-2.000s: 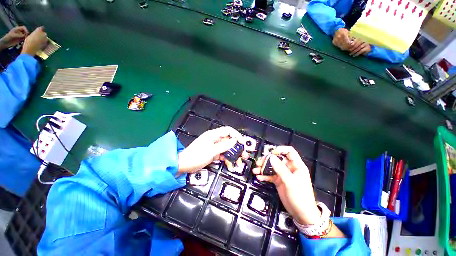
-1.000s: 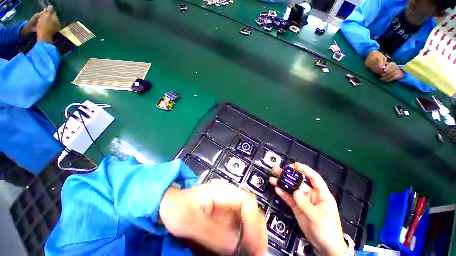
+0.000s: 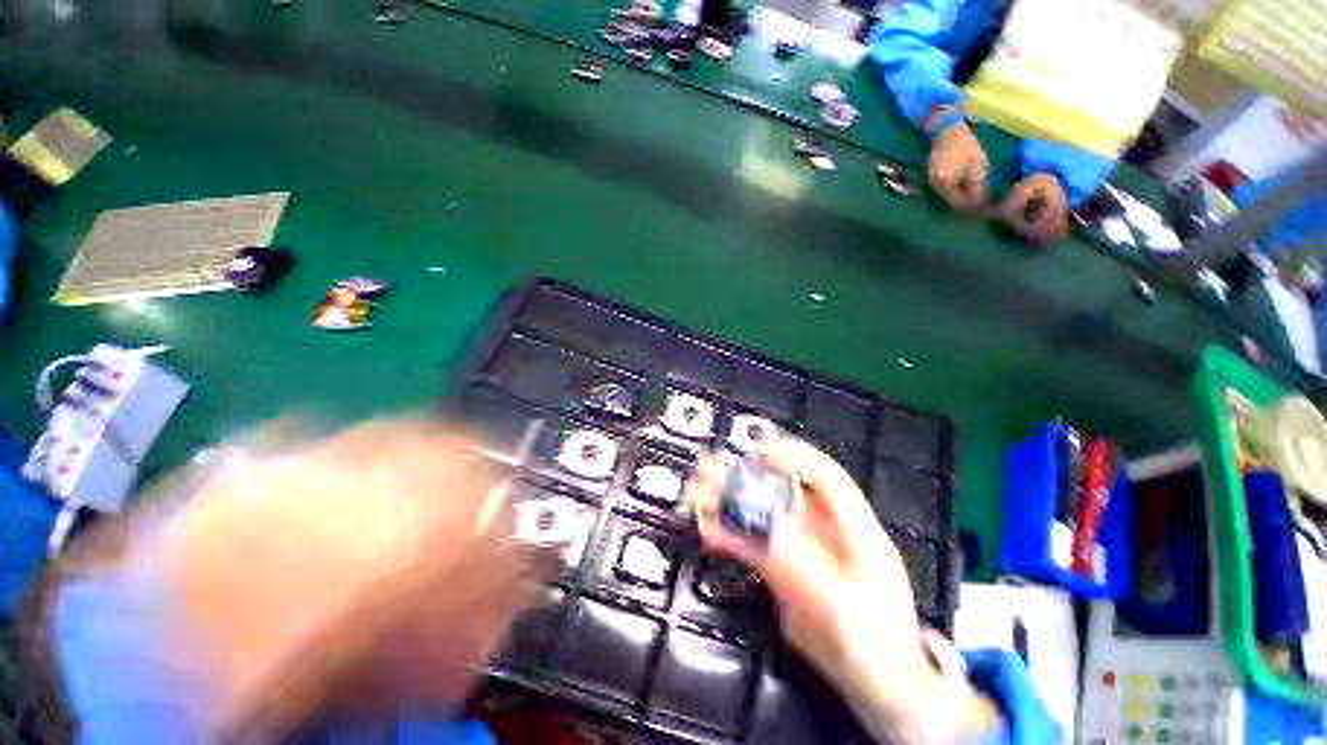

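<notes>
The black blister tray [image 3: 859, 443] lies on the green mat. Several square units with round sensor windows sit in its pockets, one a white-backed unit [image 3: 588, 454] left of centre. My right hand [image 3: 837, 568] holds a smartwatch body [image 3: 754, 499] over the tray between thumb and fingers, its dark face up and slightly blurred. My left hand [image 3: 342, 568] is a large blur at the lower left, over the tray's left edge. Whether it holds anything cannot be seen.
A ribbed sheet [image 3: 175, 248], a black unit [image 3: 259, 268] and a foil packet [image 3: 348, 303] lie left. A power strip [image 3: 114, 422] is further down. At right are a blue parts bin [image 3: 1029, 510], white paper [image 3: 1004, 614], a button panel [image 3: 1164, 702] and a green basket [image 3: 1227, 510]. A coworker's hands [image 3: 961, 168] are across the bench.
Two seconds ago both hands held units over the tray. My left hand has moved away left and is blurred; my right hand still holds a unit. The view has shifted.
</notes>
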